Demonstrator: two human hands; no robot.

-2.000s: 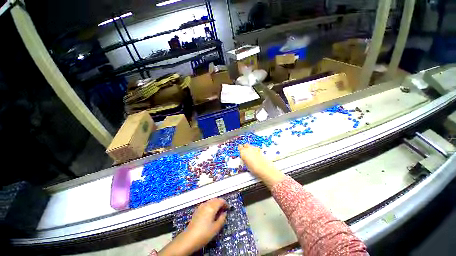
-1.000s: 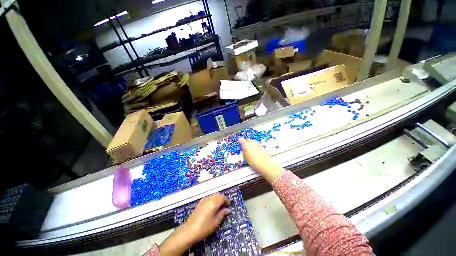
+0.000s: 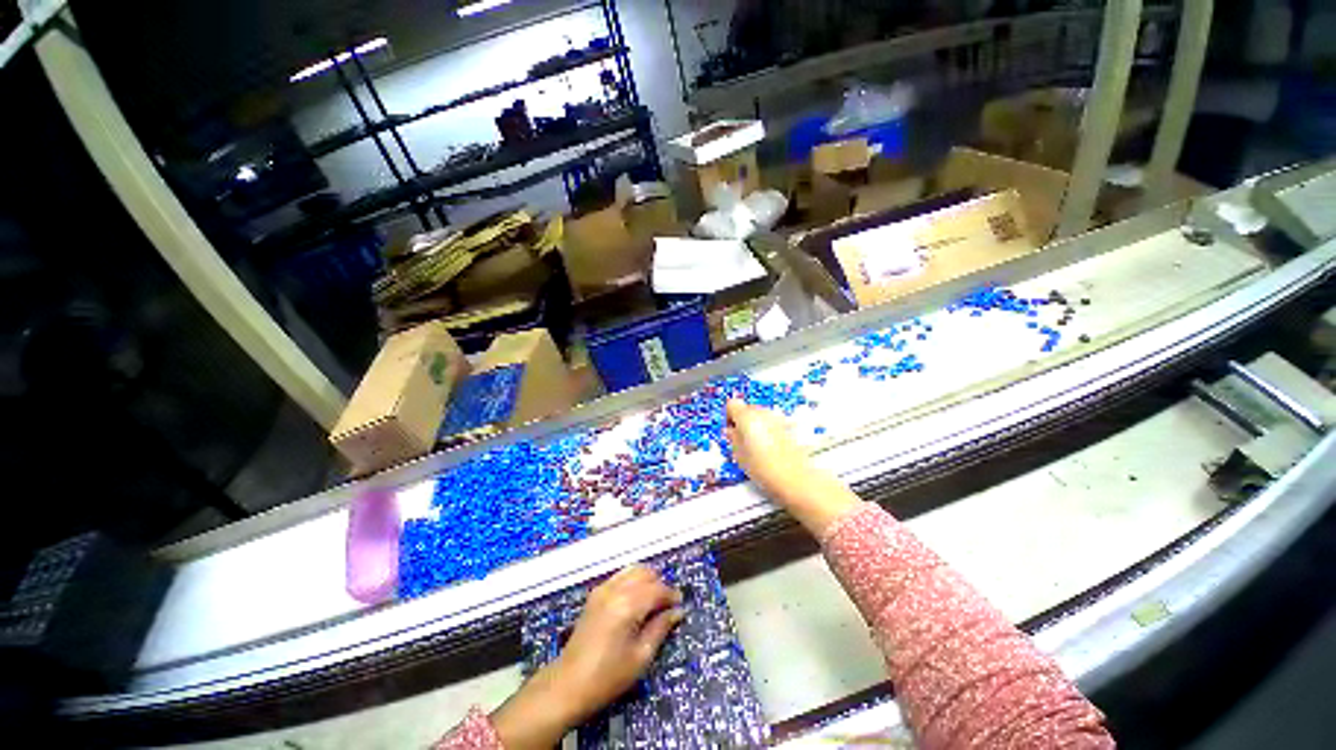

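A dark purple-blue PCB panel (image 3: 681, 681) lies nearest me on the line surface. My left hand (image 3: 623, 633) rests over the panel's upper left part, fingers curled; whether it holds a small piece is too small to tell. My right hand (image 3: 769, 447) reaches over the rail to the white shelf, its fingertips down among the loose pieces; whether it pinches one is hidden. Blue components (image 3: 476, 516) form a large pile on the shelf, and red-brown components (image 3: 598, 484) lie beside and among them.
A pink bin (image 3: 374, 545) stands at the pile's left end. A pale conveyor rail (image 3: 484, 604) runs between shelf and panel. Stacked dark panels (image 3: 88, 608) are at far left. A line fixture (image 3: 1245, 440) is at right. Cartons (image 3: 399, 399) and a blue box (image 3: 652, 349) stand behind the shelf.
The view has shifted slightly. My left hand has opened out a little and stays over the panel. My right hand stays at the loose pieces.
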